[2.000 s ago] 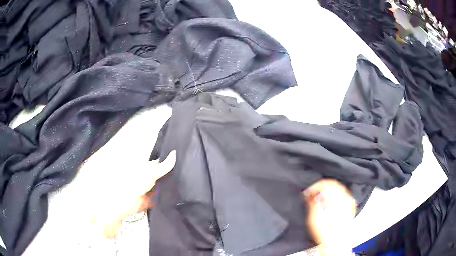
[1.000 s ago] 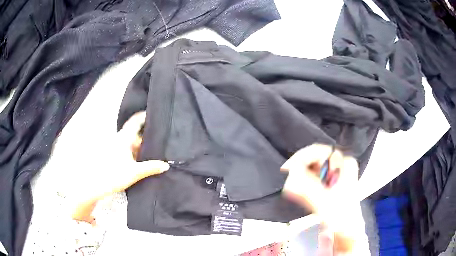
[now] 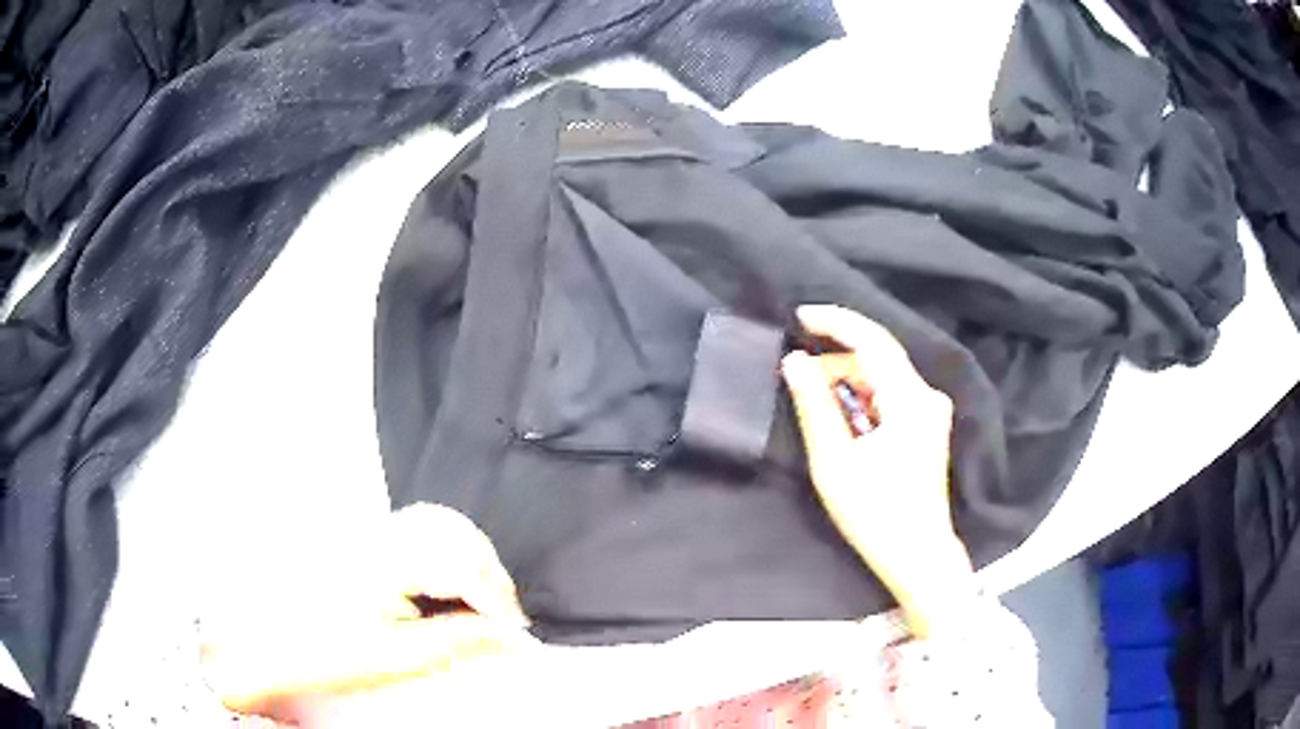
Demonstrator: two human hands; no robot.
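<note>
The plain dark trousers (image 3: 684, 556) lie on the white tabletop in front of me, the waist part nearest and the legs bunched to the right. A dark inner flap (image 3: 606, 321) lies spread on them. My right hand (image 3: 884, 442) pinches a small dark rectangular piece (image 3: 734, 385) at its right edge; it looks like the back of a label. A small reddish and blue bit of the snips (image 3: 858, 407) shows inside this hand. My left hand (image 3: 456, 584) is at the near left edge of the trousers, overexposed; its fingers are curled in on the cloth edge.
Speckled garments (image 3: 186, 214) stretch along the left and back of the white tabletop (image 3: 257, 470). Dark garments (image 3: 1262, 541) hang at the right edge. Blue plastic (image 3: 1141, 641) shows below at the right, beside a grey floor.
The trousers have turned over at the near edge, and the white-printed labels no longer show. My right hand has moved up onto the small rectangular piece. My left hand has moved down to the near edge.
</note>
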